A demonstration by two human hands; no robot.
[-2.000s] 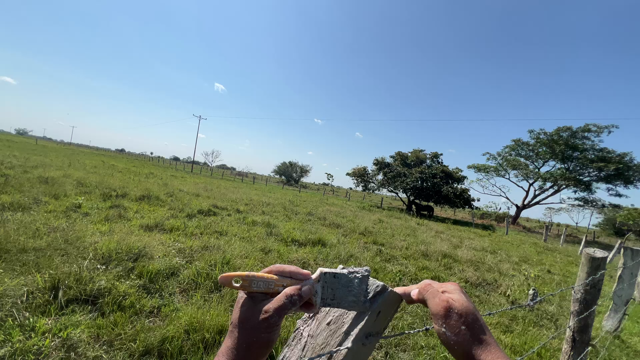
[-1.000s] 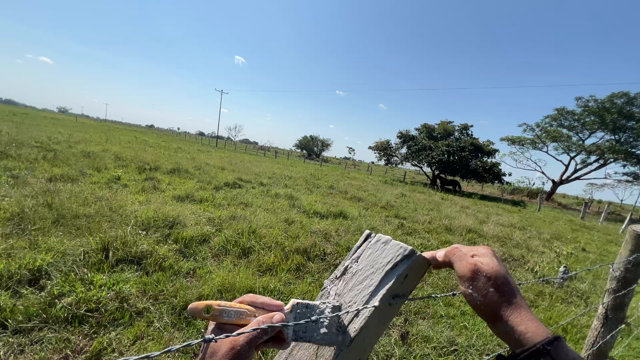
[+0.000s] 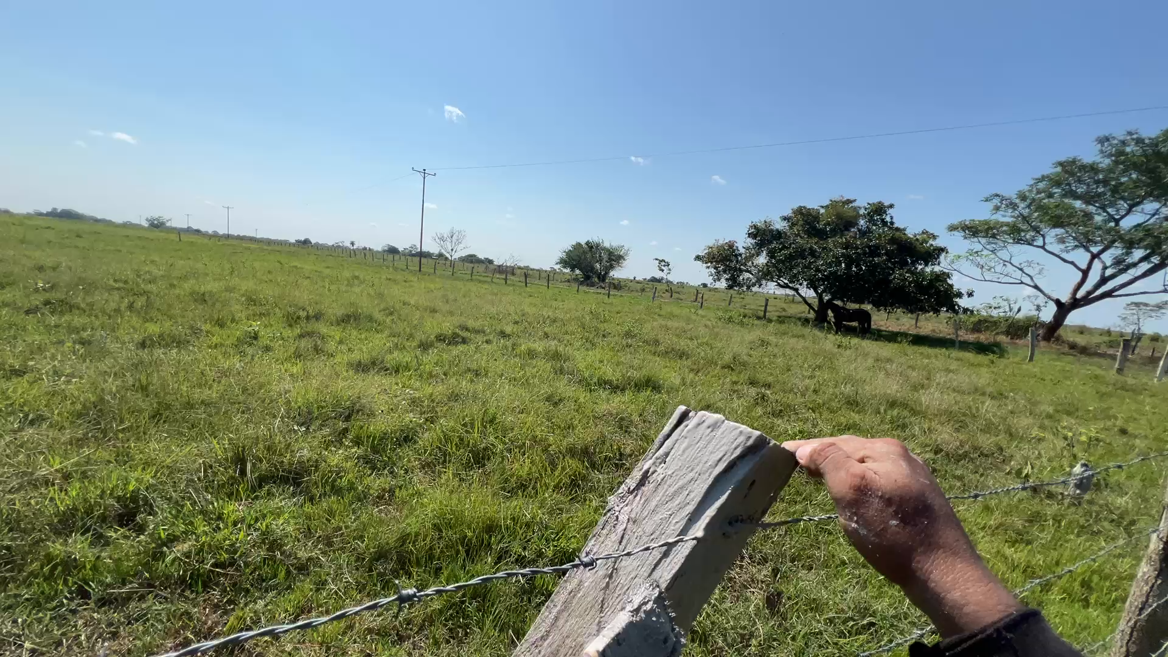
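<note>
A squared wooden fence post point(image 3: 671, 525), its near face coated whitish, leans to the right at the lower centre. My right hand point(image 3: 876, 493) is at the post's upper right corner, with its fingers bent against the edge and pale specks on its skin. At the bottom edge of the view, the whitish-coated head of a paintbrush point(image 3: 639, 628) lies against the lower part of the post. The brush handle and my left hand are out of view. A strand of barbed wire point(image 3: 493, 577) crosses the near face of the post.
More barbed wire point(image 3: 1031, 486) runs right towards another wooden post point(image 3: 1145, 593) at the right edge. Grass point(image 3: 319, 420) spreads beyond the fence. Farther off are a dark horse point(image 3: 850, 318) beneath a leafy tree point(image 3: 844, 255), distant fence posts and a utility pole point(image 3: 422, 219).
The paintbrush has moved down the post from its top, and my left hand has left the view at the bottom. My right hand stays at the post's upper corner.
</note>
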